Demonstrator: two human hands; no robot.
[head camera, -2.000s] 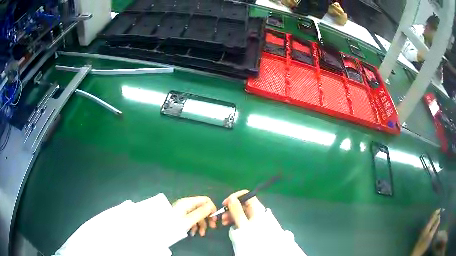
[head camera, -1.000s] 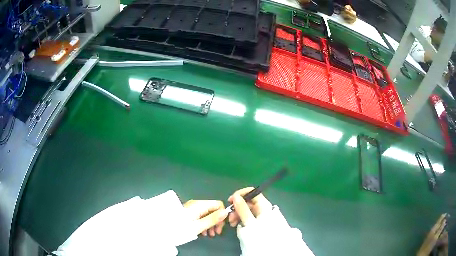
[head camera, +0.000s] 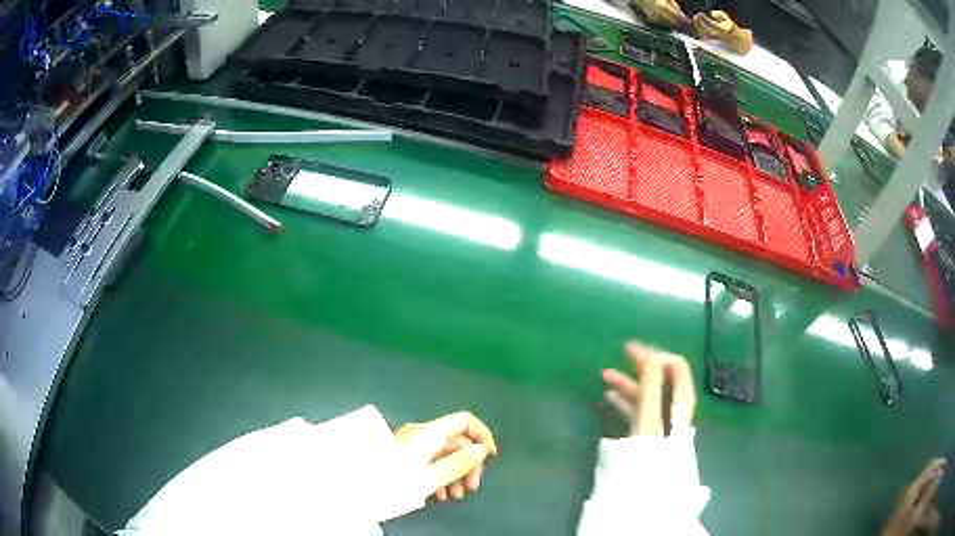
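My left hand is low in the middle, fingers curled with the thumb near the index finger; whether something small is inside is hidden. My right hand is to its right above the green belt, blurred, fingers apart, with nothing seen in it. The dark tweezers are not visible. A black phone middle frame lies flat on the belt at upper left. A second frame lies upright in the view, beyond and to the right of my right hand. A third, narrow-looking frame lies farther right.
Stacked black blister trays stand beyond the belt. A red tray with black parts in its slots is right of them. Pale guide strips and a metal fixture are at left. Another person's hand is at lower right.
My right hand has moved right and away from my left hand, and the dark tweezers it held no longer show. The frames on the belt have shifted left in view.
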